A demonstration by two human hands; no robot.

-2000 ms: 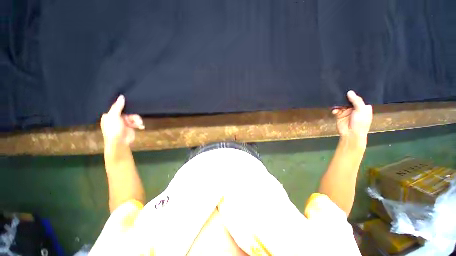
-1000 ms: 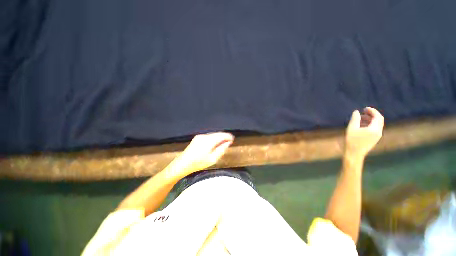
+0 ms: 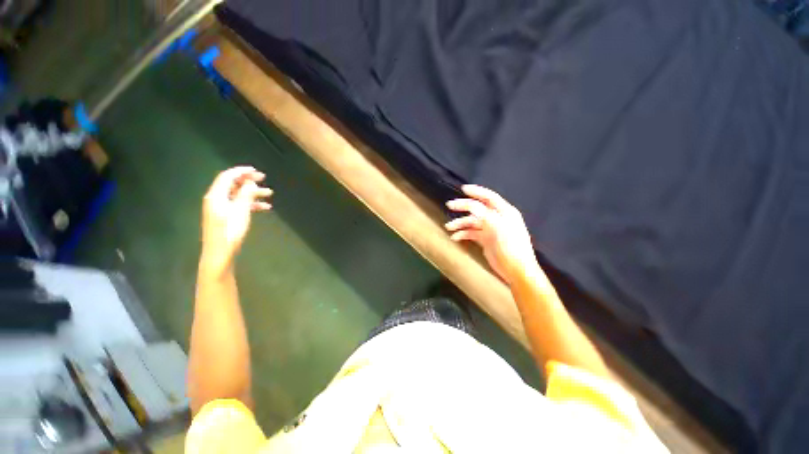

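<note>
The dark navy-black fabric lies over the table at the upper right, with loose folds and a wavy edge along the wooden strip. My right hand is at the fabric's edge above the wooden table edge, fingers apart and slightly curled; no cloth is seen gripped in it. My left hand is in the air over the green floor, left of the table, with fingers loosely curled and nothing in it.
Blue pieces are at the table's far corner, beside a long pale rail. A dark heap with clear plastic stands on the floor at the left. Pale grey equipment is at the lower left.
The view has turned left, so the table edge now runs diagonally and its corner shows. My left hand has left the table edge and is over the floor. My right hand is still near the edge.
</note>
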